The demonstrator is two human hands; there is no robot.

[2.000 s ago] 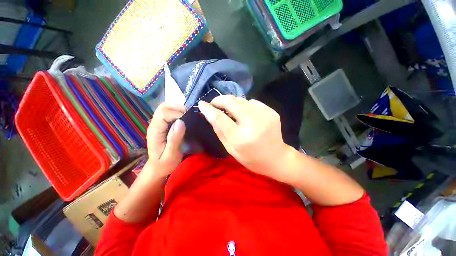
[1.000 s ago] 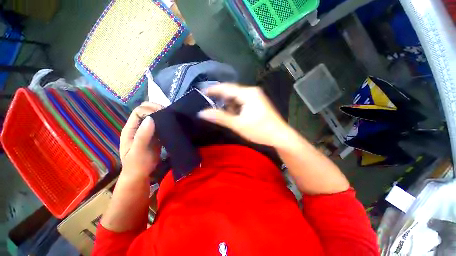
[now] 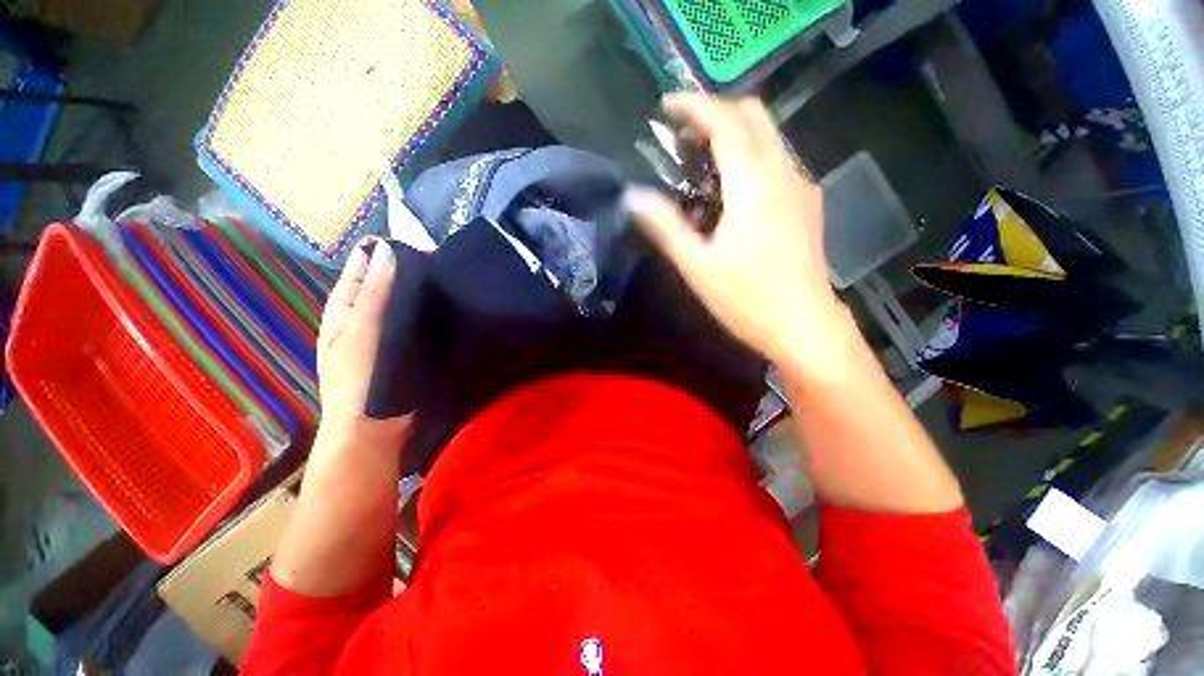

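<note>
Navy cloth (image 3: 462, 317) lies over the lap, with a pale line along part of its edge. My left hand (image 3: 354, 317) grips the navy cloth at its left edge. Grey-blue cloth (image 3: 555, 178) with a pale pattern lies bunched just beyond it. A white cloth flap (image 3: 407, 218) sticks up near my left fingertips. My right hand (image 3: 753, 225) is raised to the right of the cloth, blurred, with fingers curved. A dark thing with a metal glint shows by its fingers; I cannot tell whether the hand holds it.
A red plastic basket (image 3: 132, 396) stands tilted at left, with multicoloured baskets (image 3: 238, 317) nested beside it. A yellow woven seat (image 3: 343, 106) is beyond the lap. A green basket (image 3: 753, 27) is at the top. A cardboard box (image 3: 231, 574) stands lower left. Dark and yellow pieces (image 3: 1010, 251) are at right.
My right hand has moved from the cloth up and to the right. The navy strip that hung from my left hand now lies spread across the lap, and my left hand is flatter against its edge.
</note>
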